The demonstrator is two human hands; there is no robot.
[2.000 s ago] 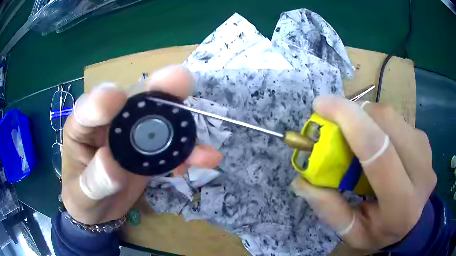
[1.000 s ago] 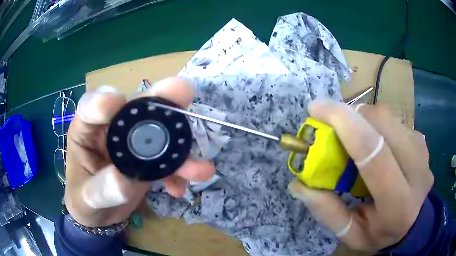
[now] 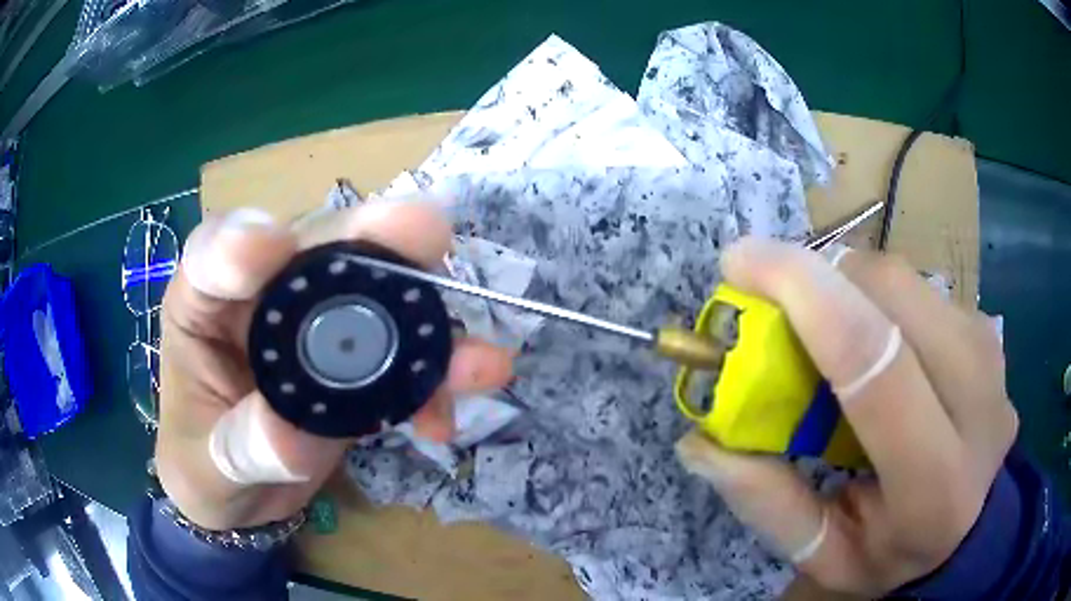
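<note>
My left hand [image 3: 223,376], with whitish finger cots, grips a round black disc [image 3: 350,411] by its edge. The disc has a ring of small pale holes and a silvery-grey centre. My right hand [image 3: 904,411] holds a yellow-and-blue tool handle [image 3: 763,376]. A brass-coloured collar [image 3: 687,346] joins it to a thin silver rod [image 3: 552,310]. The rod's tip lies at the disc's upper edge near a hole; whether it is inside a hole I cannot tell. A crumpled, black-smudged white cloth [image 3: 611,434] lies under both hands.
The cloth lies on a tan board [image 3: 270,167] on a green surface [image 3: 388,65]. Eyeglasses [image 3: 149,276] and a blue bin [image 3: 45,350] are at the left. A thin pointed silver item [image 3: 855,221] and a dark cord [image 3: 897,176] are at the right. Clear plastic [image 3: 153,41] is at the upper left.
The disc has turned slightly in my left hand and sits a little lower than before. My right hand and the tool have shifted slightly left and down since the oldest frame.
</note>
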